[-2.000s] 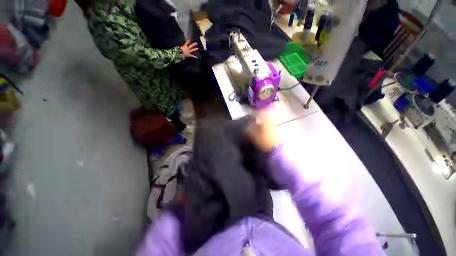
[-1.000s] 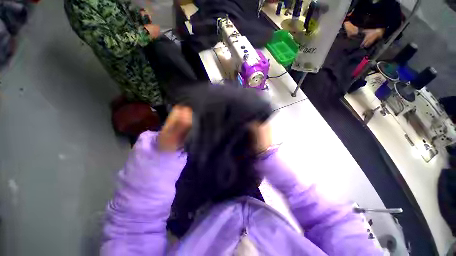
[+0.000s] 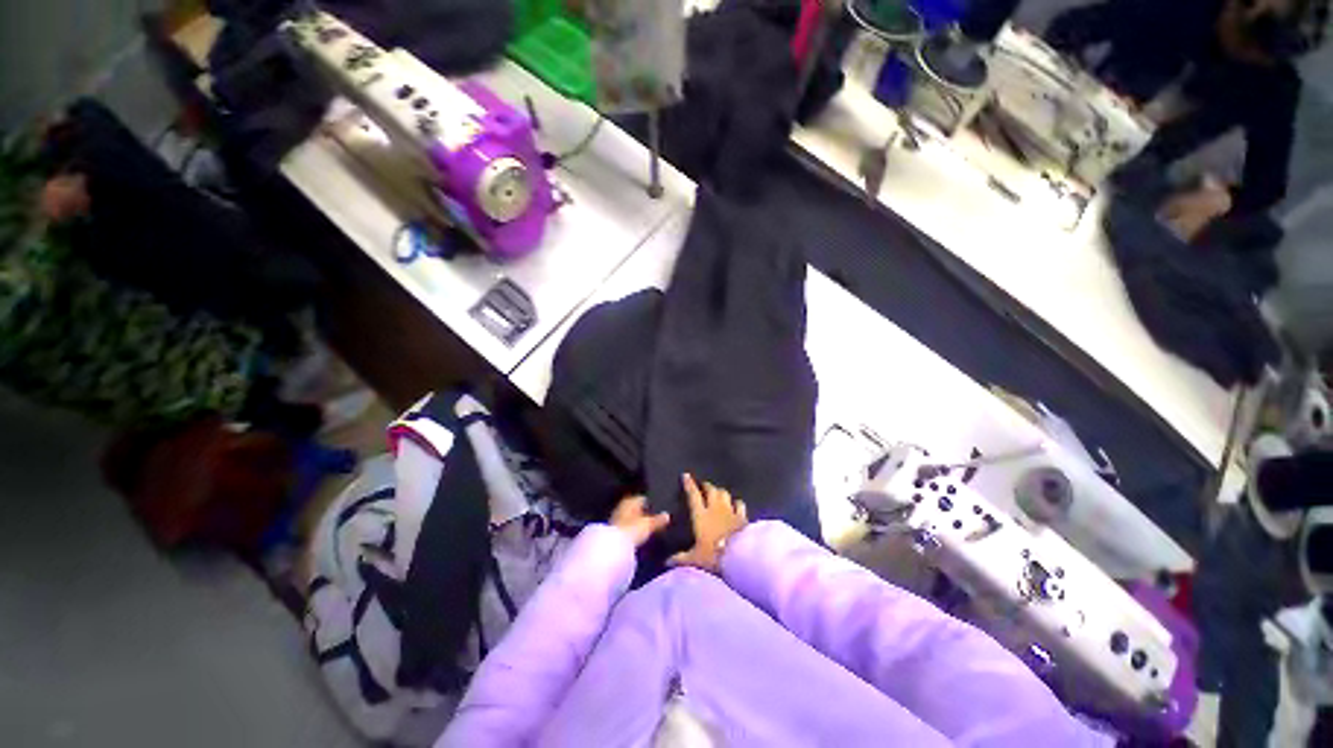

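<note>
A black garment [image 3: 735, 365] lies spread over the white table [image 3: 863, 351], its far end reaching across the dark trough and its left part folded near the table's front edge. My right hand [image 3: 709, 523] lies on the near end of the cloth with fingers spread. My left hand [image 3: 639, 517] is at the cloth's near edge, just left of my right hand; its fingers are partly hidden, so I cannot tell whether it grips the cloth.
A sewing machine [image 3: 1023, 577] stands close on the right, another [image 3: 439, 139] at the far left with blue-handled snips [image 3: 415, 243] and a grey rectangle [image 3: 503, 311]. A white-and-dark bundle [image 3: 373, 541] lies low left. A camouflage sleeve [image 3: 117, 322] and another person's hand [image 3: 1196, 209] show.
The view has turned right. The black garment, held up between both hands a second ago, now lies spread on the table, and my hands are lower and close together near my body.
</note>
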